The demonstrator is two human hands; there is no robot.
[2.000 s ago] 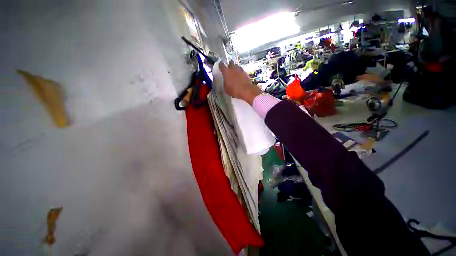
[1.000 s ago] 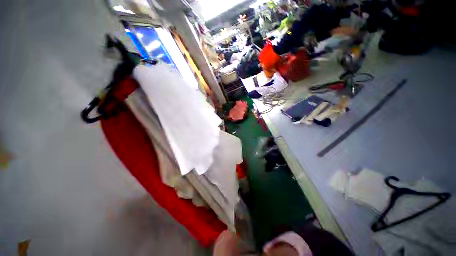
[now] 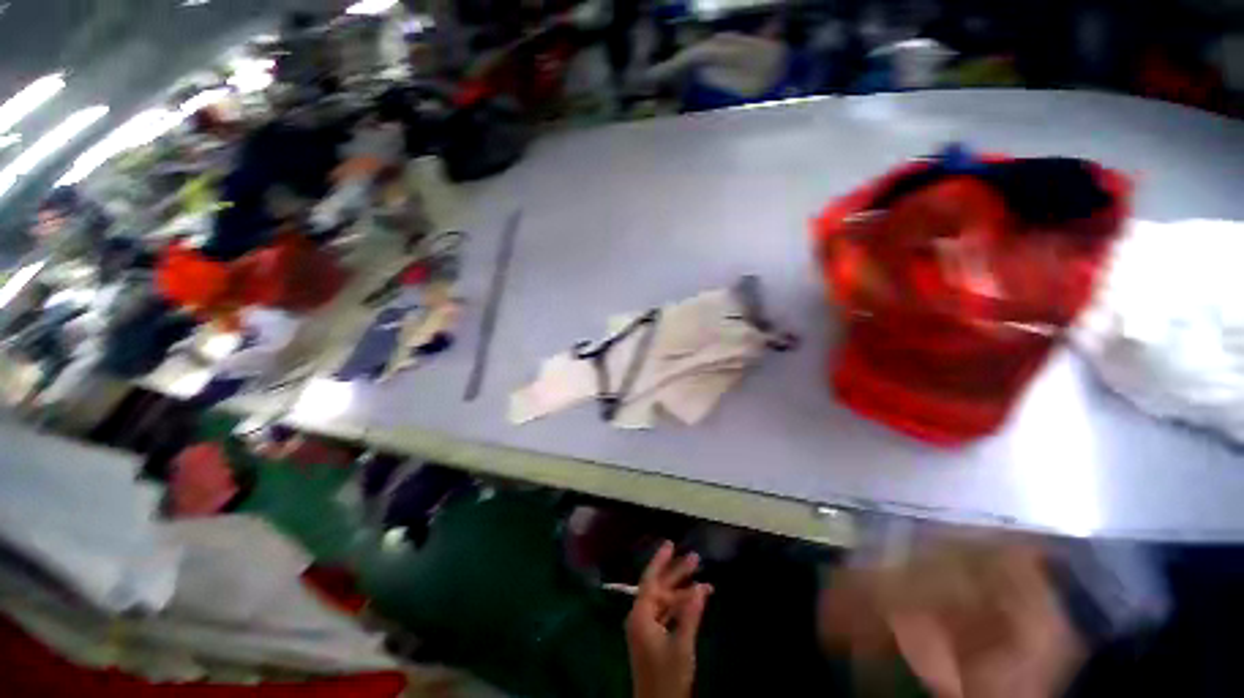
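Observation:
My left hand (image 3: 664, 625) is small at the bottom middle, raised below the table's front edge, its fingers partly apart and empty. My right hand (image 3: 962, 620) is large and heavily blurred at the bottom right; whether it holds anything cannot be told. Cream pattern pieces (image 3: 703, 357) lie on the pale table (image 3: 655, 177), with a black clothes hanger (image 3: 628, 361) on their left part. A shiny red plastic bag (image 3: 955, 300) with a blue tie and dark content stands to their right.
White fabric (image 3: 1184, 327) lies at the right. A metal ruler (image 3: 493, 307) and a blue folder (image 3: 371, 348) with small pieces lie further left. More red bags (image 3: 253, 277) are at the table's left end. Hanging white and cream pieces (image 3: 82, 511) and red cloth (image 3: 205, 678) are at the lower left.
The view has swung right, from the wall and the hanging pieces to the table. The red bag and white fabric have come into view. Two hands now show at the bottom.

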